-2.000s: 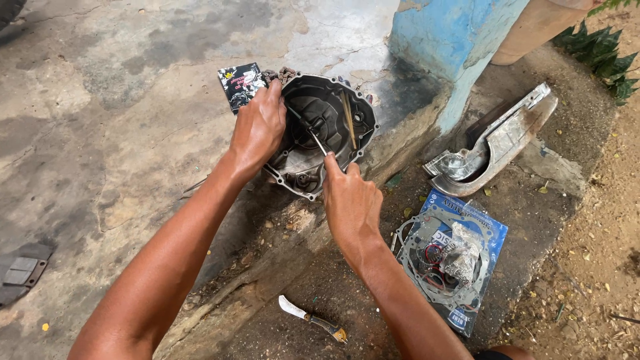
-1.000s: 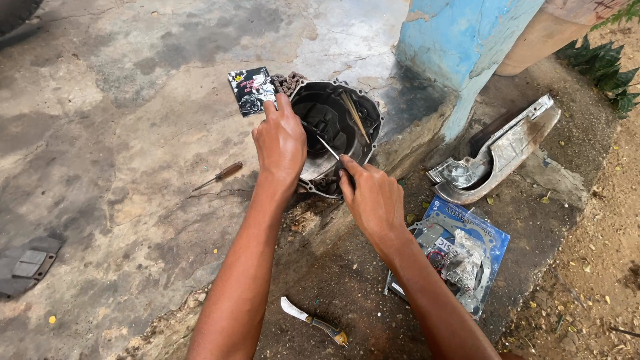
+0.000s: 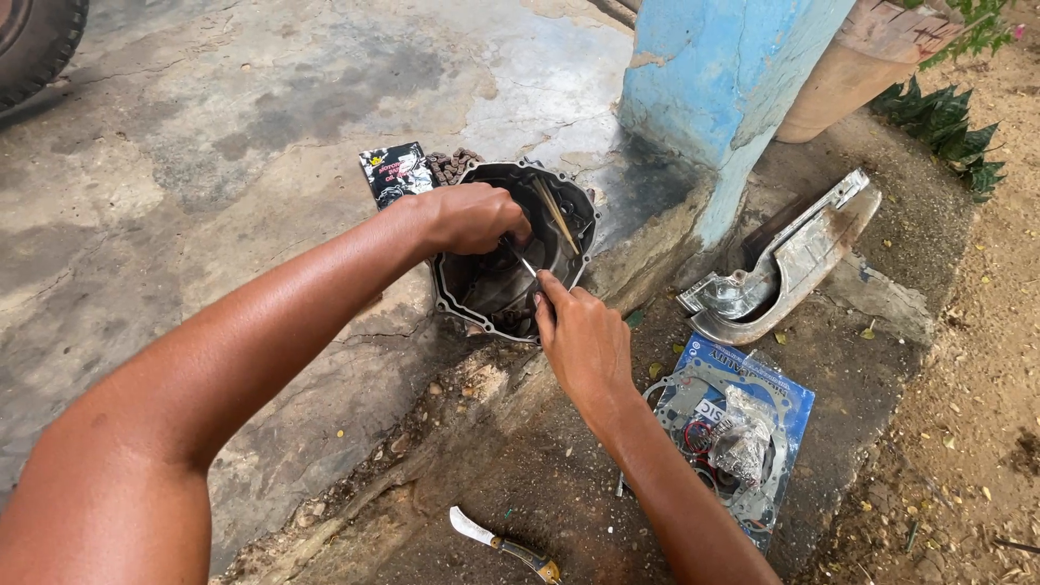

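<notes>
A metal engine side cover (image 3: 496, 284) lies with its hollow side up on the ledge of the concrete floor. My left hand (image 3: 483, 219) reaches over its upper left rim, fingers down inside it; what they touch is hidden. My right hand (image 3: 581, 329) is closed on a thin metal tool (image 3: 526, 264) at the lower right rim, its tip beside my left fingers. Two thin light sticks (image 3: 556, 215) lean inside the cover. Behind the cover are a drive chain (image 3: 452, 166) and a black printed packet (image 3: 398, 175).
A blue gasket-set pack (image 3: 792, 406) and a curved metal cover (image 3: 812, 260) lie at the right. A folding knife (image 3: 508, 544) lies at the bottom. A blue pillar (image 3: 707, 89) and a clay pot (image 3: 861, 73) stand behind; a tyre (image 3: 49, 49) is at upper left.
My left hand has moved from the cover's upper left edge, beside the packet, further into the cover. My right hand still holds the thin tool. The view has shifted a little.
</notes>
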